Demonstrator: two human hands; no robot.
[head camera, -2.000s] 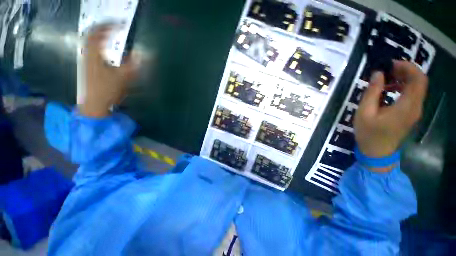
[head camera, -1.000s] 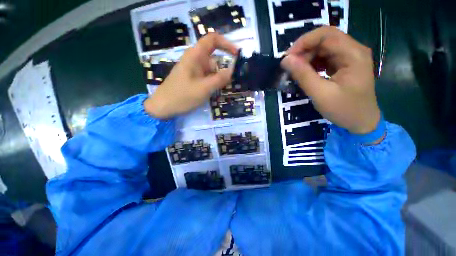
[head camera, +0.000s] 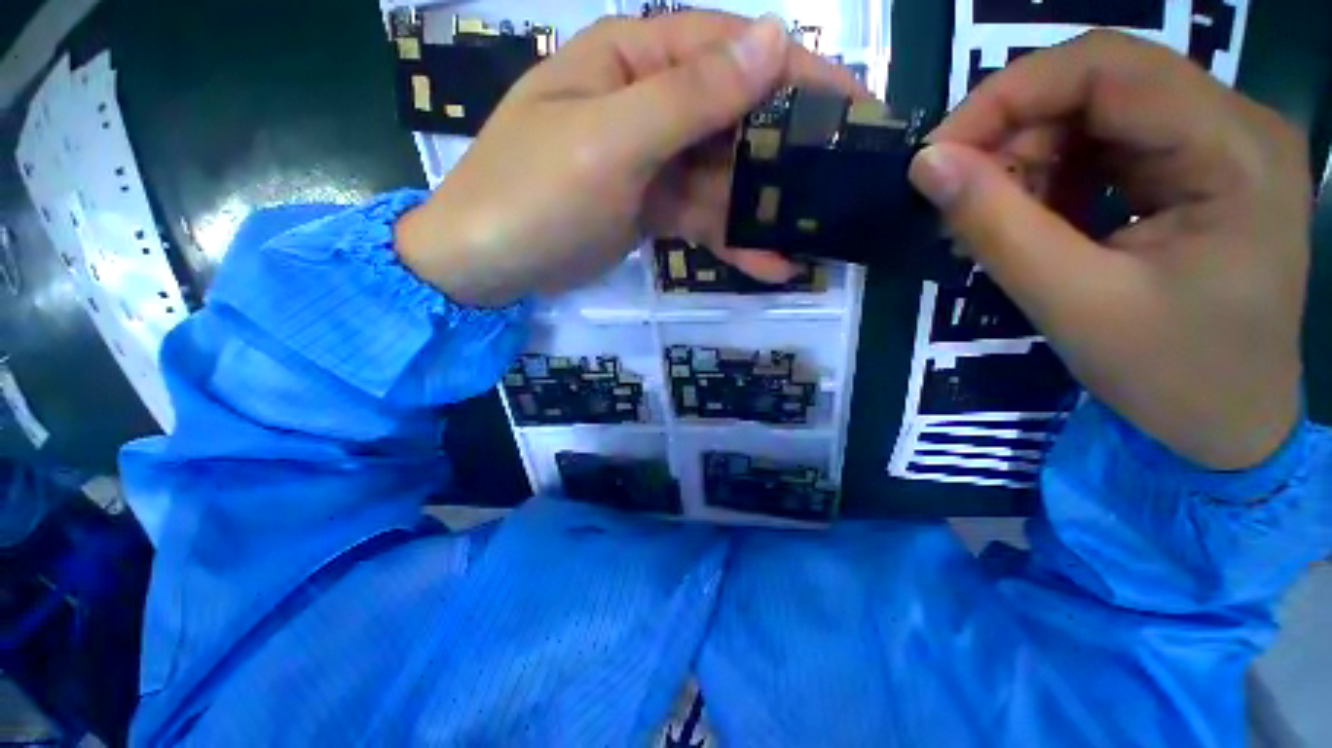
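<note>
My left hand (head camera: 599, 161) holds a circuit board (head camera: 796, 132) by its upper and left side, raised above the tray. A black film (head camera: 855, 197) lies over the lower part of the board, with gold pads showing beside and through it. My right hand (head camera: 1125, 234) pinches the film's right end between thumb and forefinger. Whether the film is stuck down along its whole length cannot be told. The white tray (head camera: 760, 319) below holds two columns of boards, partly hidden by my left hand.
A white sheet with black film shapes (head camera: 926, 395) lies right of the tray, partly under my right hand. White used liner sheets (head camera: 102, 219) lie at the left on the green mat (head camera: 234, 117). A pale grey thing (head camera: 1304, 643) shows at the lower right edge.
Two seconds ago my hands were apart, the left at a white sheet and the right at the film sheet. Now both are together, and a board is in my left hand under the film.
</note>
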